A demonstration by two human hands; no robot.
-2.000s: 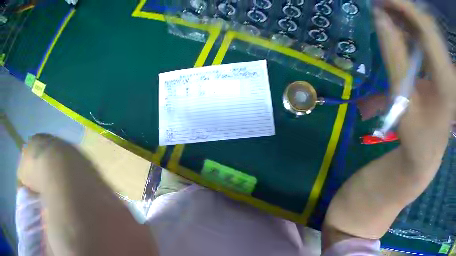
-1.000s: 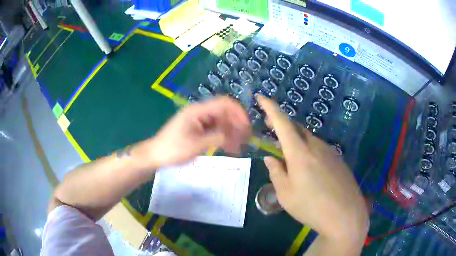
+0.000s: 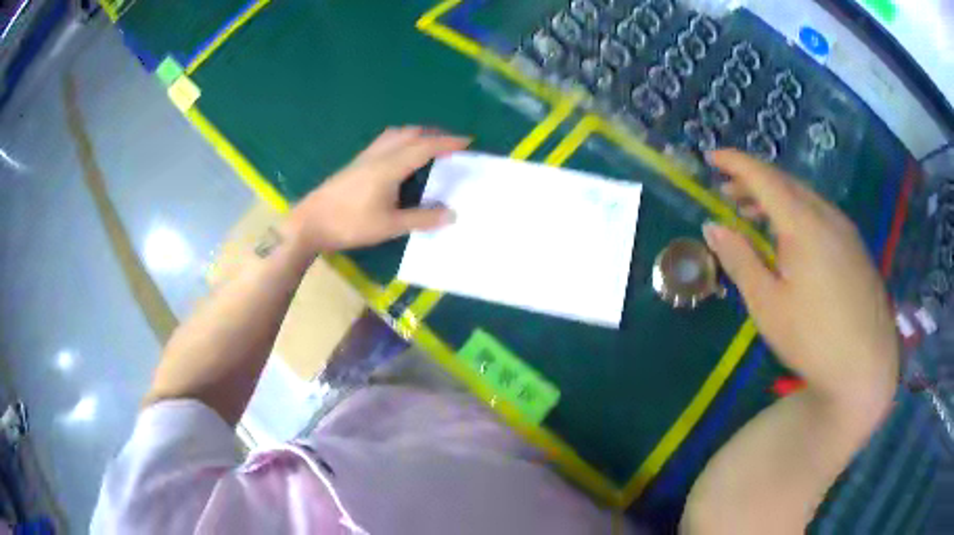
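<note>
The white record sheet (image 3: 534,242) lies tilted on the green mat; its print is washed out. My left hand (image 3: 371,193) is at the sheet's left edge, thumb over the paper, fingers spread apart at the top left corner. The gold-rimmed round piece (image 3: 687,272) sits on the mat right of the sheet. My right hand (image 3: 811,272) is just right of it, thumb and index finger apart, with nothing seen in it; it hides part of the mat. A clear parts tray (image 3: 669,78) with several rows of round parts lies behind, slightly blurred.
A green label (image 3: 507,376) is at the mat's near edge. A bit of red (image 3: 787,387) shows beside my right wrist. Part of a second parts tray (image 3: 941,225) is at the far right, past red tape (image 3: 898,225). The monitor's lower edge (image 3: 889,78) is at the upper right.
My left hand has moved from above the mat near the parts tray down to the sheet's left edge. My right hand has moved right, uncovering the round piece. The view has shifted.
</note>
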